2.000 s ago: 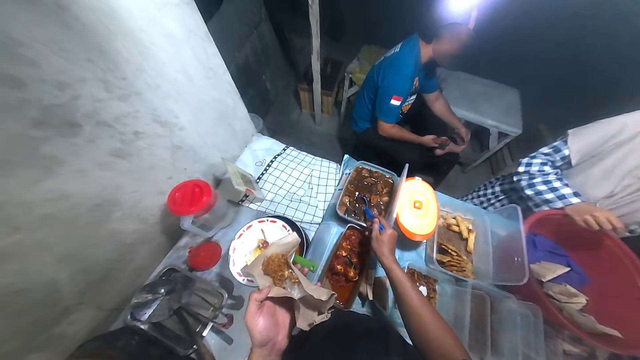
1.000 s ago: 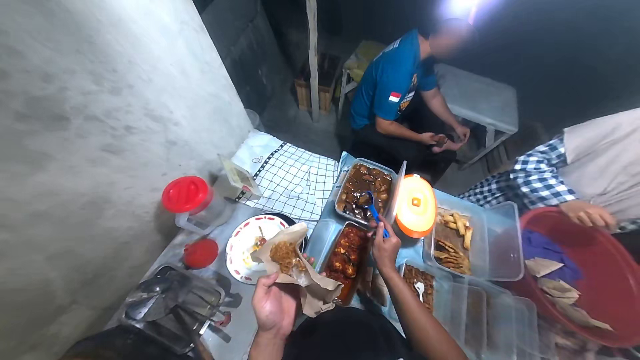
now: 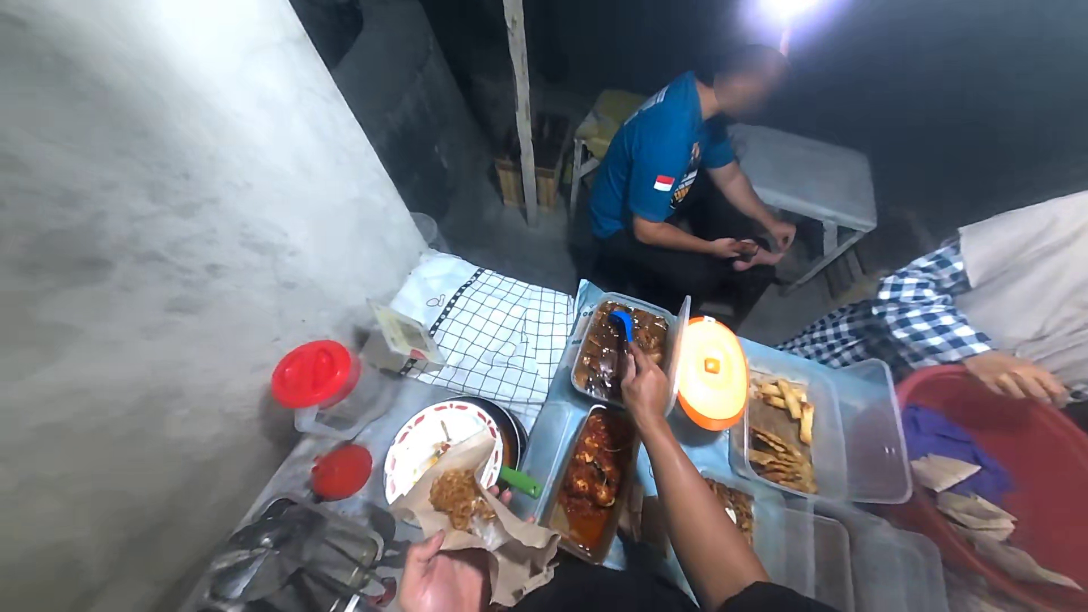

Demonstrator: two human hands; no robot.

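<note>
My left hand point(image 3: 450, 574) holds a sheet of brown wrapping paper point(image 3: 523, 552) with a portion of brownish food point(image 3: 460, 500) on it, over the near edge of a white plate with a red-patterned rim point(image 3: 398, 455). My right hand point(image 3: 644, 387) grips a blue spoon point(image 3: 623, 323), whose head is over a rectangular container of dark saucy food point(image 3: 595, 357). Below that container lies a second one with food in red sauce point(image 3: 592, 476). A green handle point(image 3: 520, 482) sticks out beside the plate, close to the fingers of my left hand.
An orange-lidded container point(image 3: 712, 374) and a clear box of fried pieces point(image 3: 786, 425) stand right. A red basin point(image 3: 1041, 450) holds folded papers, with a person's hand at its rim. At left are a red-lidded jug point(image 3: 316, 374) and utensils point(image 3: 293, 552). Another person sits behind the table.
The blue spoon in my right hand has shifted within the dark-sauce container, and its head now shows at the far side. My left hand still holds the paper with food.
</note>
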